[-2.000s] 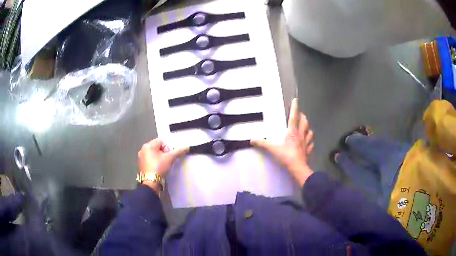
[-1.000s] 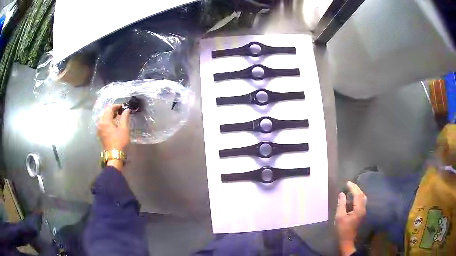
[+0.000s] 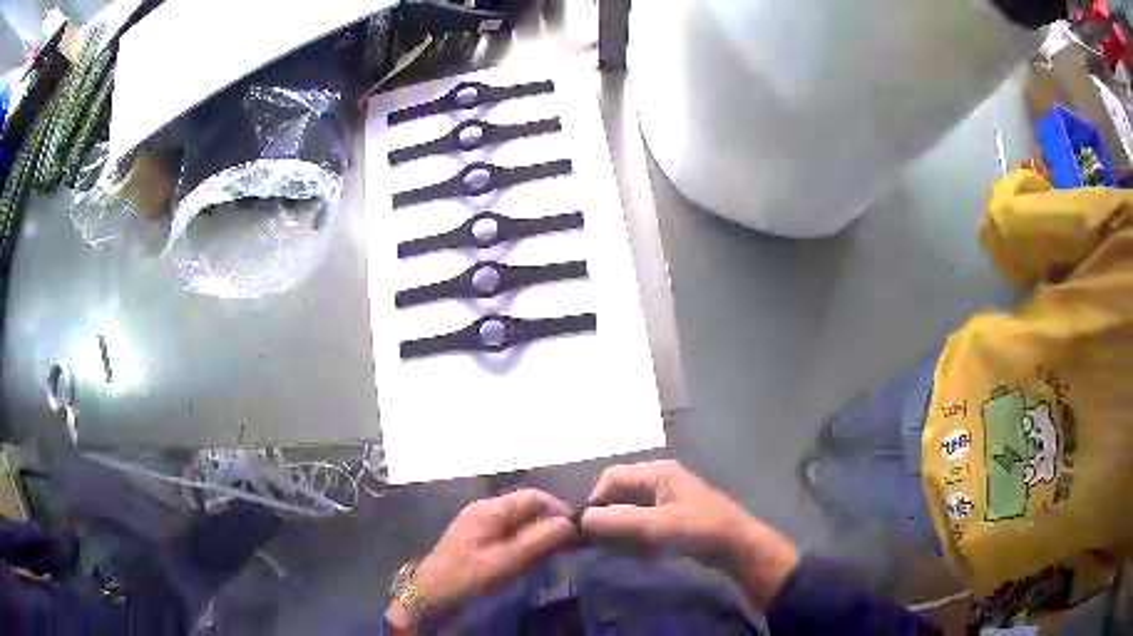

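Observation:
Six black watch bands (image 3: 487, 280) lie flat in spaced rows across the white carrier board (image 3: 522, 416), each with a round ring in the middle. The lower part of the board is bare. My left hand (image 3: 491, 553), with a gold watch on the wrist, and my right hand (image 3: 677, 516) meet below the board's front edge. Their fingertips close on a small dark piece (image 3: 578, 513), seemingly a black band, mostly hidden by the fingers.
A clear plastic bag (image 3: 249, 255) lies open left of the board, with a dark bundle behind. A large white roll (image 3: 808, 112) stands at the right. A tape roll (image 3: 59, 388) is at the left edge. A person in a yellow top (image 3: 1031, 410) is at the right.
My left hand has left the bag, where it was at a small black item, and moved right and down. My right hand has moved left to meet it. No black item now shows inside the bag.

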